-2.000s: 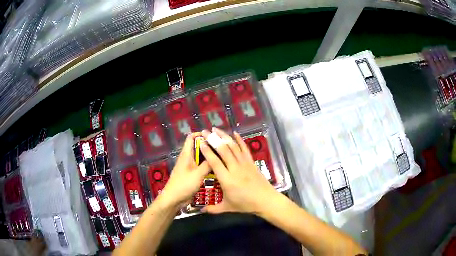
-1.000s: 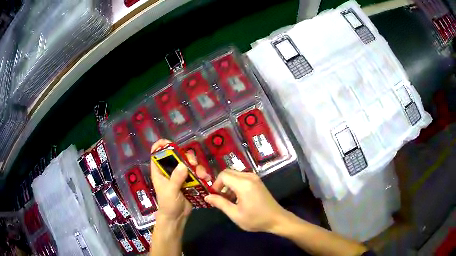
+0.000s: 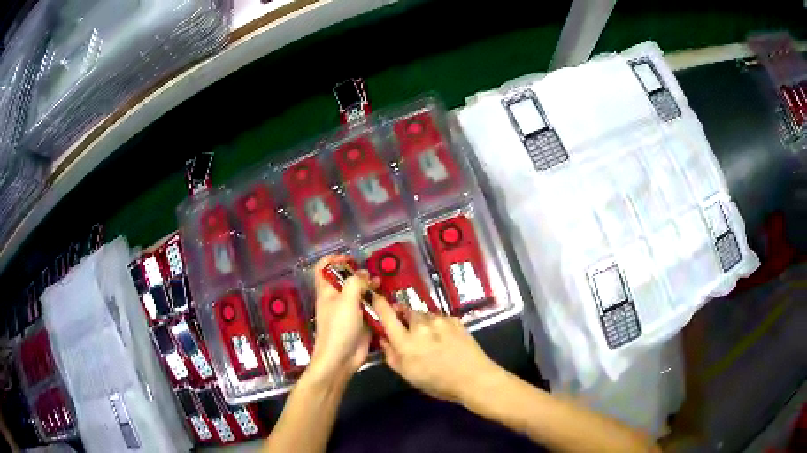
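Note:
My left hand (image 3: 342, 314) holds a red phone (image 3: 365, 306) tilted on edge over the near row of a clear blister tray (image 3: 506, 311). My right hand (image 3: 432, 347) has its fingertips on the lower end of the same phone. The screen face is not visible now. The tray holds two rows of red phones, back side up, with round dark rings and pale lower areas; one in the near row (image 3: 460, 265) lies at the right end. My hands partly cover the middle of the near row.
A white sheet-covered tray (image 3: 611, 208) with several dark-edged front housings lies right. More red phone bodies (image 3: 184, 349) and another white sheet stack (image 3: 97, 327) lie left. Two phone bodies (image 3: 351, 101) (image 3: 200, 172) lie on the green belt (image 3: 265, 124). Clear trays (image 3: 115, 66) are stacked upper left.
The phone has turned from its yellow-framed screen facing up to edge-on. My left hand has moved right with it, and my right fingers have shifted along its edge. The camera view has shifted slightly.

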